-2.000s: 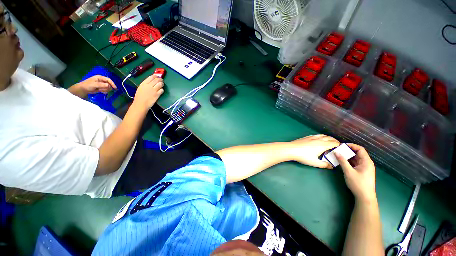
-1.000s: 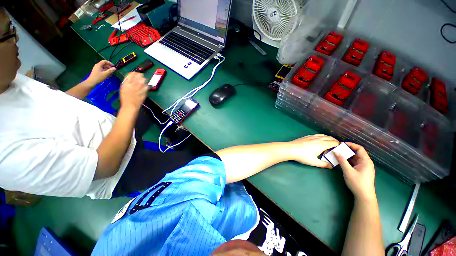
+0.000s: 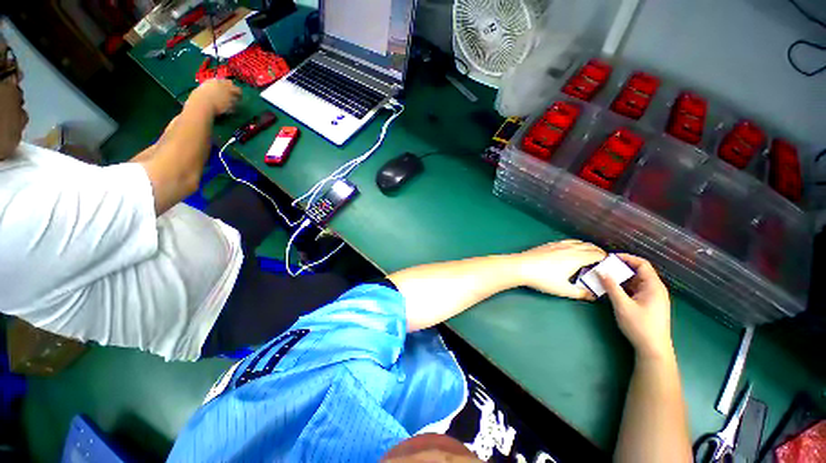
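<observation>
A small flat phone battery [image 3: 608,275] with a white label and dark edge is held between my two hands over the green mat at the right of centre. My right hand [image 3: 641,298] grips it with thumb and fingers, the thumb on the label. My left hand [image 3: 563,268] is at its left edge, by a small dark part; its fingertips are partly hidden, and I cannot tell how much of the battery it holds.
Stacked clear blister trays [image 3: 652,226] with red pieces stand behind my hands. Scissors [image 3: 722,441] and a pale strip [image 3: 735,371] lie at right. A mouse [image 3: 398,172], cabled keypad phone [image 3: 332,201], red phone [image 3: 282,146] and laptop [image 3: 337,86] are left. A person sits at left.
My hands keep the same hold on the battery. The neighbour's hand has left the red phone, which lies on the mat, and has moved to the back left. The view has shifted slightly.
</observation>
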